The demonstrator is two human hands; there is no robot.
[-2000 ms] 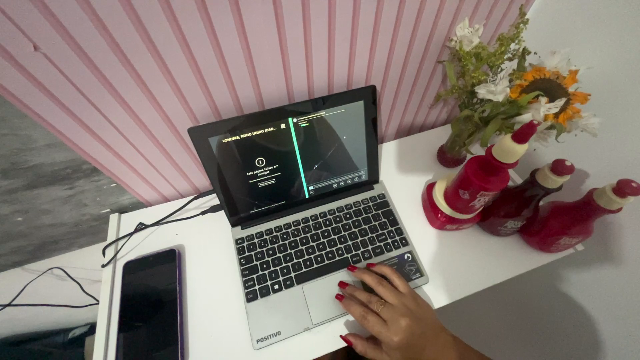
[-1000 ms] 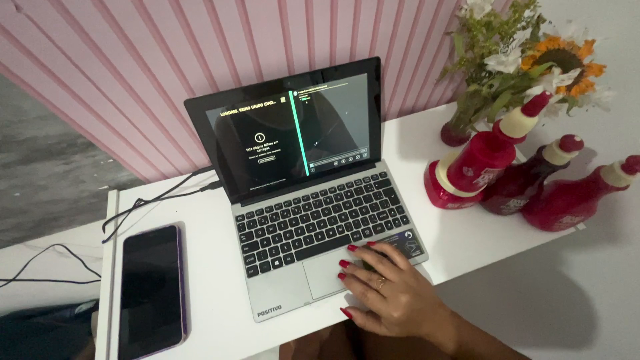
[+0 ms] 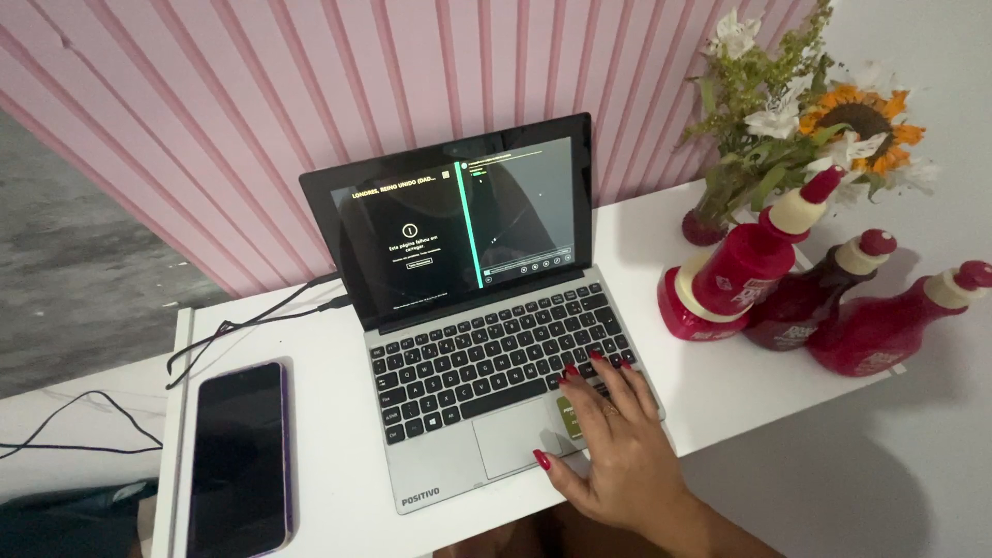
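Observation:
A silver Positivo laptop [image 3: 434,473] stands with its lid raised, its dark screen [image 3: 403,287] split by a green vertical line. My right hand [image 3: 628,449], with red nails and a ring, rests over the right part of the palm rest. Its fingertips lie at the lower right keys of the black keyboard [image 3: 504,356], and the thumb is at the edge of the touchpad [image 3: 515,438]. The fingers are spread and hold nothing. My left hand is out of view. A smartphone [image 3: 236,457] in a purple-edged case lies left of the laptop, its screen dark.
Several red bottles [image 3: 876,333] stand at the right of the white table [image 3: 333,473]. Behind them, a small red vase [image 3: 704,226] holds white flowers and a sunflower [image 3: 860,128]. Black cables [image 3: 263,314] run from the laptop's left side. A pink slatted panel [image 3: 372,70] rises behind.
My right hand has moved up from the touchpad's right side to the lower right keys, and its fingers are more spread. The laptop, phone and bottles stay in place.

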